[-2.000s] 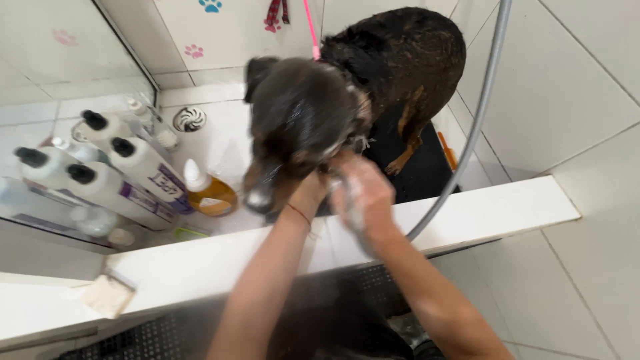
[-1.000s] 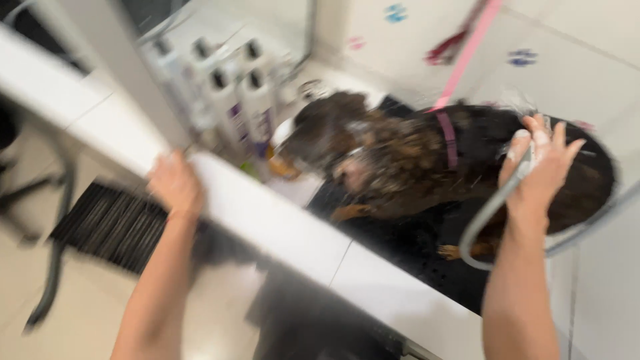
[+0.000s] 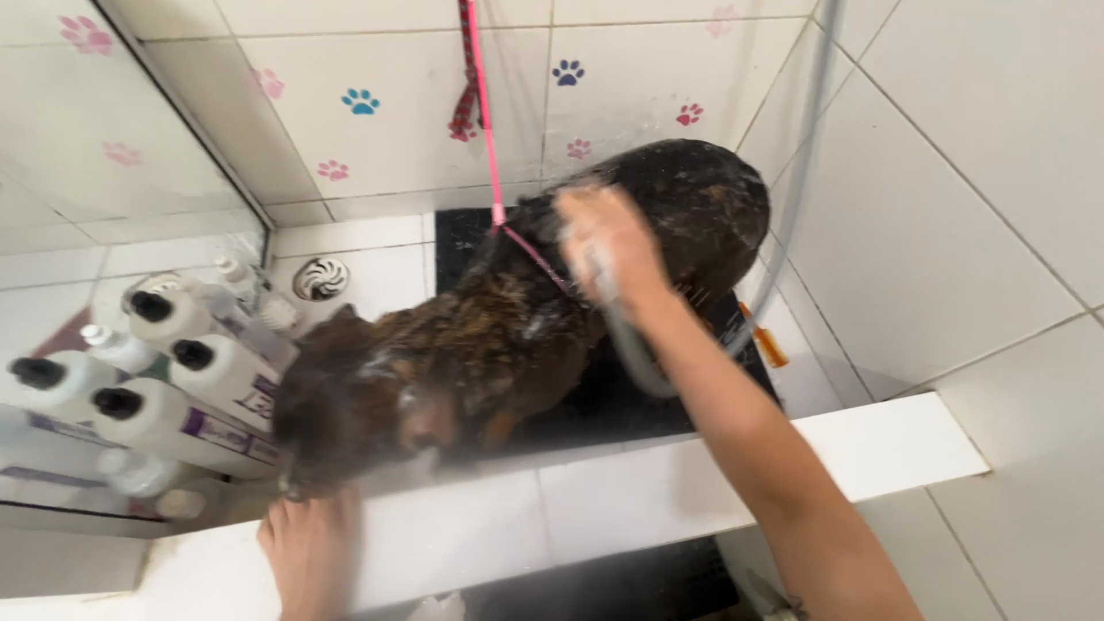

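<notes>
A wet dark brown and black dog (image 3: pixel 517 336) stands on a black mat (image 3: pixel 595 405) inside a tiled wash tub, its head low at the left near the ledge. A pink leash (image 3: pixel 493 155) runs down to a band round its body. My right hand (image 3: pixel 608 241), blurred, is over the dog's back and grips the end of a grey hose (image 3: pixel 634 354). My left hand (image 3: pixel 312 539) lies on the white ledge (image 3: pixel 457 535) just below the dog's muzzle; its fingers are partly hidden, and I see nothing held in it.
Several white bottles with black caps (image 3: pixel 147 414) crowd the left corner beside a glass panel (image 3: pixel 103 147). A round drain (image 3: pixel 322 279) lies behind them. An orange object (image 3: pixel 763 336) is at the mat's right edge. A red patterned strap (image 3: pixel 467 86) hangs on the back wall.
From one second ago, my right hand with the hose has moved from the dog's rear toward its shoulders. The dog's head is now lower, by the ledge. The view has swung considerably.
</notes>
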